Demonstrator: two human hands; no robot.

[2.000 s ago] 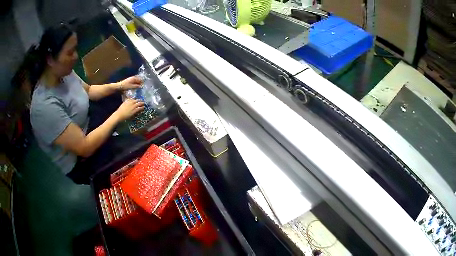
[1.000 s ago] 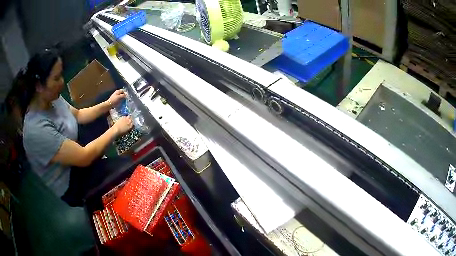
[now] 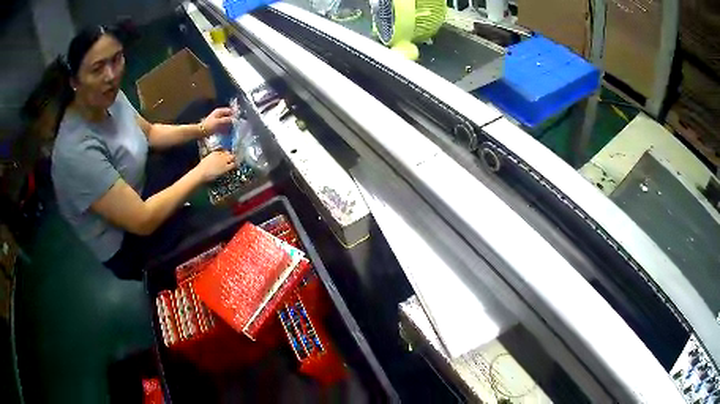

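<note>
Neither of my hands is in view. Nearest in front is a black crate (image 3: pixel 341 325) holding red bubble-wrapped board stacks. One packed board stack (image 3: pixel 243 278) lies tilted on top, with pale board edges showing on its right side. Another bundle (image 3: pixel 301 330) stands upright at the right, showing blue and dark parts. More red bundles with pale edges (image 3: pixel 183 316) stand at the left of the crate. A PCB panel (image 3: pixel 696 371) with dark and blue parts lies on the conveyor (image 3: pixel 545 209), cut off by the lower right edge.
A seated person (image 3: pixel 110 170) beyond the crate handles a clear bag (image 3: pixel 251 150) over a box of small parts (image 3: pixel 230 186). A cardboard box (image 3: pixel 175 85) is behind. Across the line are a yellow-green fan (image 3: pixel 418 20), a blue bin (image 3: pixel 545 79) and a grey-topped bench (image 3: pixel 679 209).
The view has swung, so the scene sits further right than one second ago. The seated person's head has turned from the box towards the camera. Less of the PCB panel shows.
</note>
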